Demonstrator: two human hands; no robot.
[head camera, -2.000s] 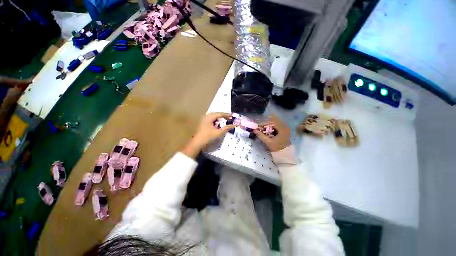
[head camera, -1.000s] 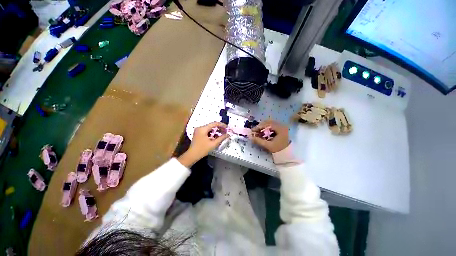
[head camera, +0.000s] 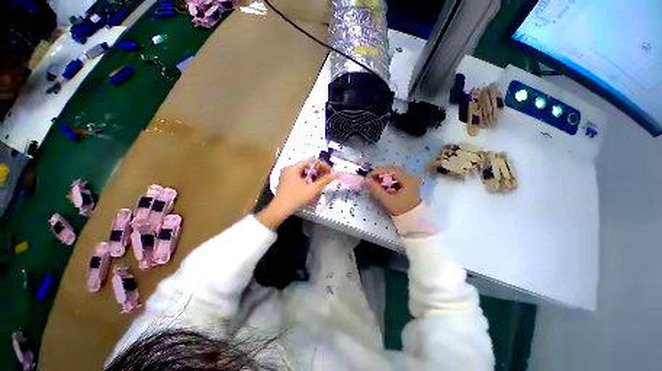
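Observation:
My left hand (head camera: 297, 190) and my right hand (head camera: 395, 194) are close together over the perforated work plate (head camera: 294, 148). The fingers of both hold a pink toy car body (head camera: 352, 180) between them, in front of the fixture (head camera: 347, 159). More pink shows in the fingers of each hand, at the left hand and at the right hand; I cannot tell whether these are separate pieces. The black extraction nozzle (head camera: 357, 109) is just beyond the fixture. Whether the held piece touches the plate is hidden.
Pink pieces (head camera: 144, 230) lie on the brown sheet (head camera: 210, 174) at left. Tan pieces (head camera: 459, 161) and dark blocks (head camera: 419, 117) lie at right. The control box (head camera: 543, 109) has three lit lights. A silver hose (head camera: 359, 36), metal column (head camera: 451, 43), cable (head camera: 308, 35) and monitor (head camera: 602, 51) stand beyond.
The held pink piece was at the fixture two seconds ago and is now on the near side of it, with the fixture showing beyond. The view has shifted slightly.

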